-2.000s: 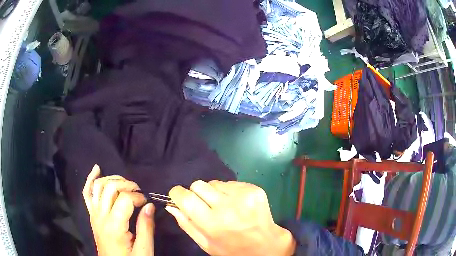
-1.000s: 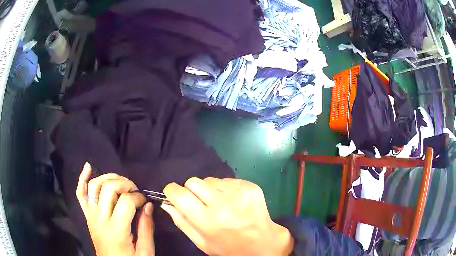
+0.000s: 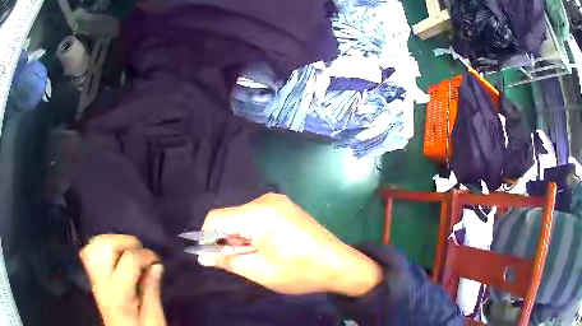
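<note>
A dark purple-black garment [image 3: 185, 153] fills the left and centre of the view. My left hand [image 3: 124, 277] is at the lower left with its fingers curled on the garment's fabric; the pinched edge is hidden and the hand is slightly blurred. My right hand [image 3: 274, 245] holds small thread snips [image 3: 220, 242] with silver blades and a reddish handle. The two blades are spread apart and point left toward my left hand, above the cloth and apart from that hand.
A second dark cloth mass [image 3: 230, 32] lies above the garment. Beyond are a blue and white cloth heap [image 3: 357, 95], an orange basket [image 3: 439, 121] with dark cloth over it, a reddish wooden chair [image 3: 488, 264], a black plastic bag [image 3: 482, 32] and a thread cone [image 3: 73, 56].
My left hand has moved left and down, away from the blade tips. My right hand has turned, and the snips' blades, close together before, are now apart with the handle showing.
</note>
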